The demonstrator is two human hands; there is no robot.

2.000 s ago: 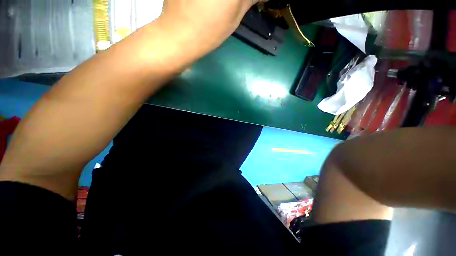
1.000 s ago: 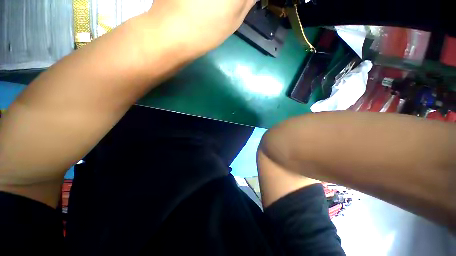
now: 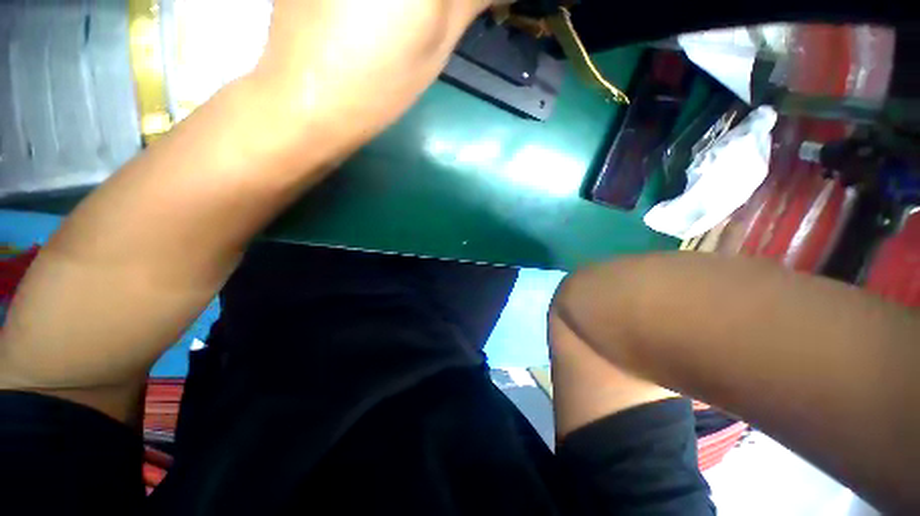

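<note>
A gold metal band (image 3: 590, 66) hangs curved over the bench at the top centre. Its upper end meets a dark and gold part at the top edge, too cut off to make out. My left arm crosses the upper left, and my left hand (image 3: 459, 18) is at the top edge just left of that part. Its fingers are cut off, so I cannot tell if it grips anything. My right elbow and forearm are at the lower right; the forearm leaves by the right edge and my right hand is out of the picture.
The green bench (image 3: 404, 191) holds a black tool base (image 3: 504, 73), a dark glossy phone (image 3: 630, 151) and a crumpled white cloth (image 3: 721, 186). Red plastic-wrapped pads (image 3: 797, 217) lie at right. A clear bag (image 3: 61, 96) with a gold strip is at upper left.
My right elbow is further left than two seconds ago and slightly lower than one second ago. The view has shifted a little. The band hangs much as before beside my left hand.
</note>
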